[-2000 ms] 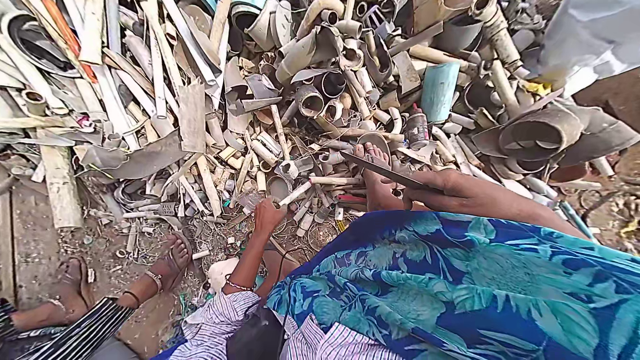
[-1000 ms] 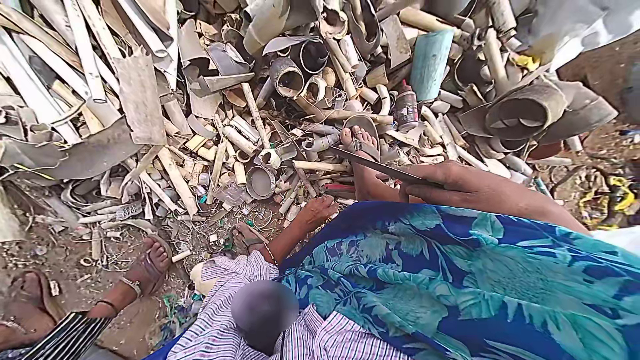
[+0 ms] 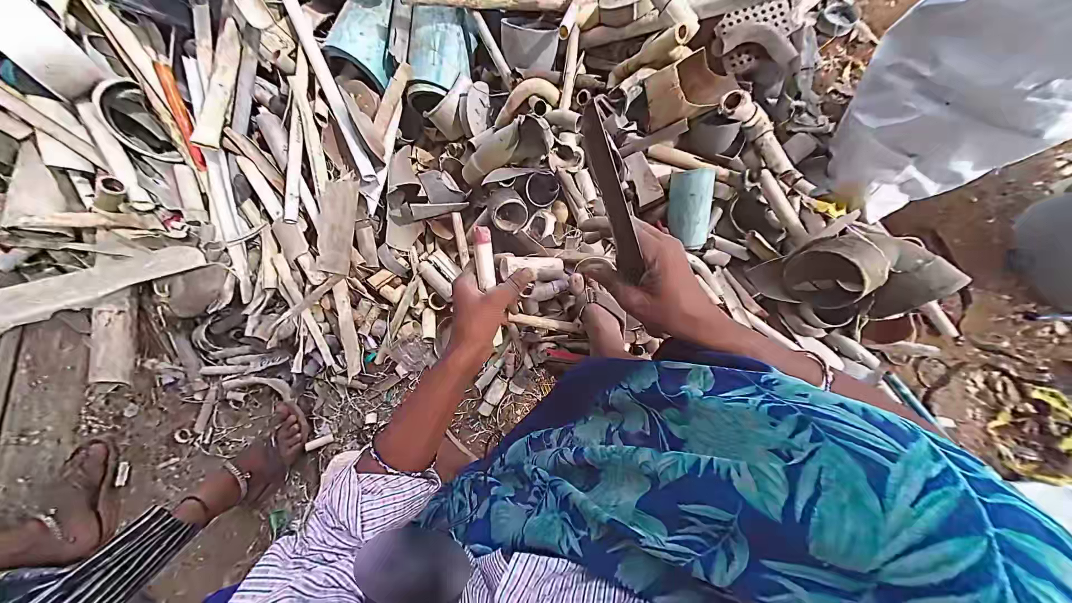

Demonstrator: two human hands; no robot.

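My left hand (image 3: 486, 308) grips a short pale plastic pipe piece (image 3: 484, 258) with a reddish top end, held upright. To its right, my right hand (image 3: 668, 280) is closed around the lower end of a long dark flat blade (image 3: 609, 180), which points up and away over the heap. Beneath and around both hands lie many cut pipe pieces (image 3: 534, 268). My foot in a sandal (image 3: 601, 314) rests among the pieces, between my hands. Blue and teal leaf-patterned cloth (image 3: 720, 452) covers my lap.
Scrap pipes and split lengths (image 3: 335, 226) form the heap ahead. A blue pipe offcut (image 3: 691, 208) and a wide grey pipe (image 3: 837, 272) lie to the right, below a silvery sheet (image 3: 946, 109). Another person's sandalled feet (image 3: 272, 448) are on the ground at lower left.
My left hand has risen from low near the ground and now holds a pipe piece. The blade in my right hand has swung from lying nearly level to pointing upward.
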